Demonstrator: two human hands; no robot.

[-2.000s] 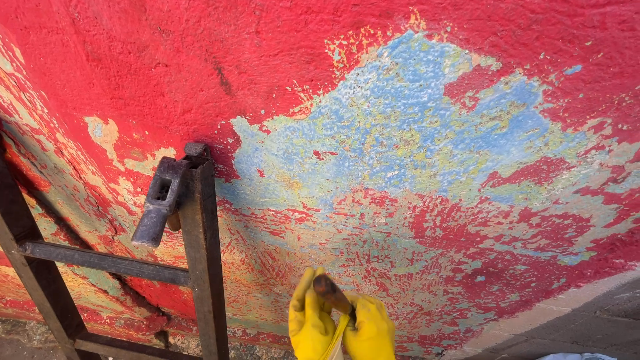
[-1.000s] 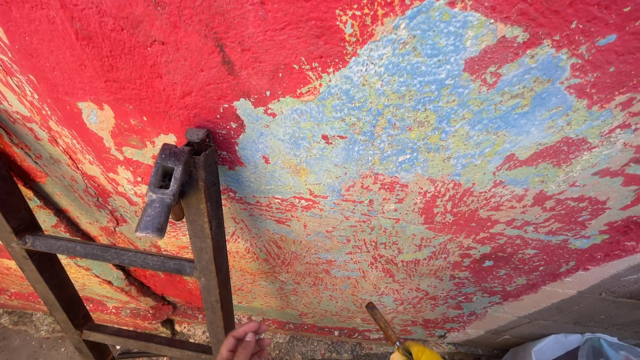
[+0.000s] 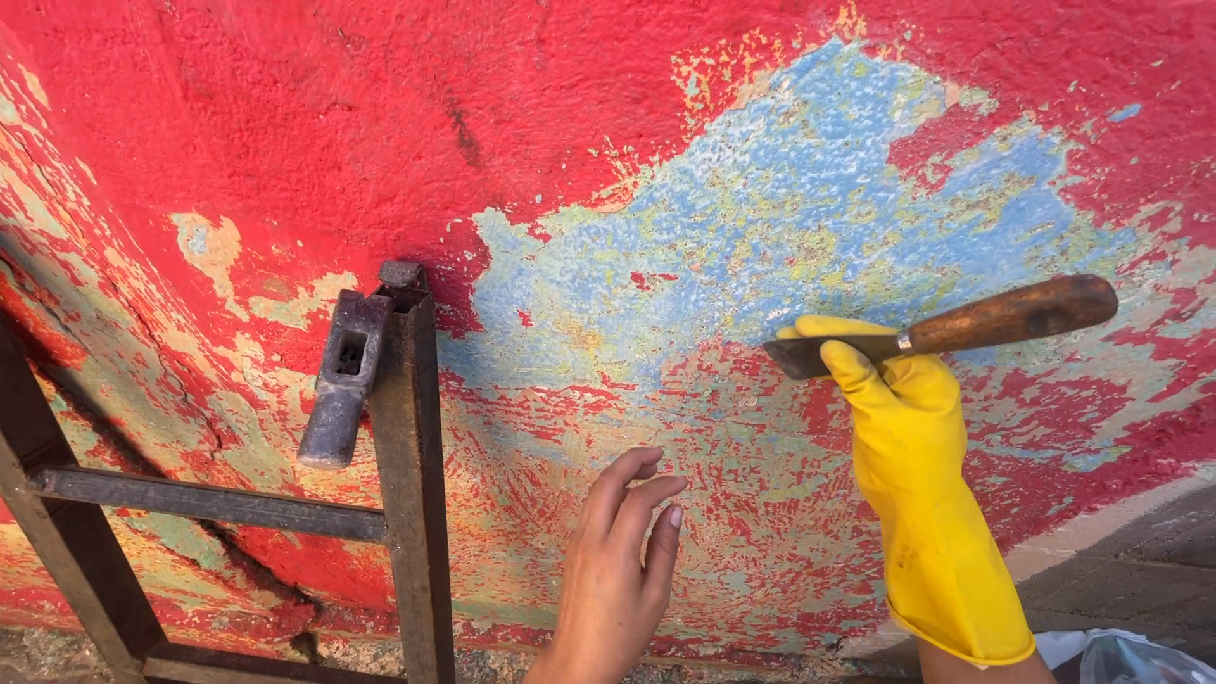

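My right hand (image 3: pixel 902 408), in a yellow rubber glove, pinches the metal blade of a putty knife (image 3: pixel 1012 313) near its ferrule. The wooden handle points right and the blade's end points left. The knife is in front of a painted wall (image 3: pixel 807 199) whose red coat has come off in patches, baring blue, green and beige. My left hand (image 3: pixel 617 560) is bare and holds nothing, its fingers apart and slightly curled, at lower centre. Whether either hand touches the wall, I cannot tell.
A dark metal ladder (image 3: pixel 410 494) leans at the left, with a dark metal hammer-like head (image 3: pixel 347 380) at the top of its right rail. A clear plastic bag (image 3: pixel 1140 660) lies at the lower right corner, below a grey wall section (image 3: pixel 1130 560).
Two seconds ago both hands were together at the bottom, in yellow. My left hand is now bare and apart. My gloved right hand has risen to the right with the putty knife.
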